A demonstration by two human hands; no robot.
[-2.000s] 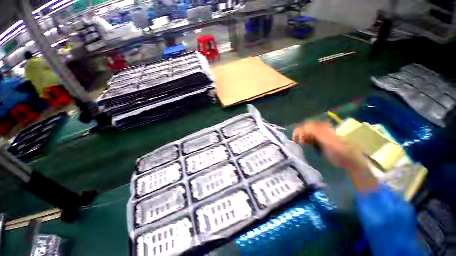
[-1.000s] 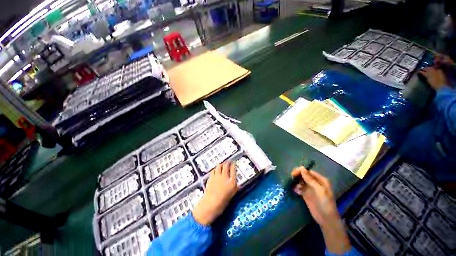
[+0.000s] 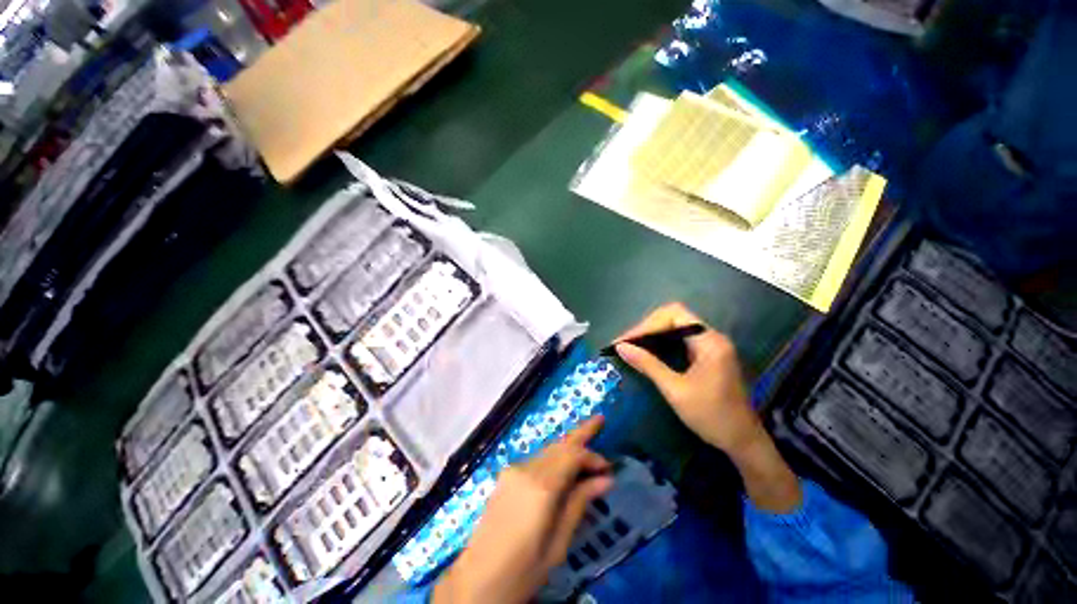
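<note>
My left hand [image 3: 532, 507] is at the bottom centre, fingers curled at the left edge of a grey slotted phone housing [image 3: 626, 525]; the grip is partly hidden. Its index finger reaches over a shiny blue liner strip [image 3: 520, 454] with rows of pale marks. My right hand [image 3: 706, 383] holds dark tweezers [image 3: 661, 346], tip at the strip's upper end. The tips are too small to show any piece. The blister tray [image 3: 331, 354] at left holds whitish and grey housings. One pocket [image 3: 467, 372] at its right edge has no housing.
A tan cardboard sheet [image 3: 348, 77] lies beyond the tray, and a dark tray stack [image 3: 106, 224] is at far left. Yellow and cream sheets [image 3: 732, 177] lie at upper right, with blue film [image 3: 768, 59] beyond. Another dark tray [image 3: 933, 389] is at lower right.
The view has moved closer and turned. My left hand has left the tray with a housing, and its pocket is now empty. My right hand has brought the tweezers to the blue strip.
</note>
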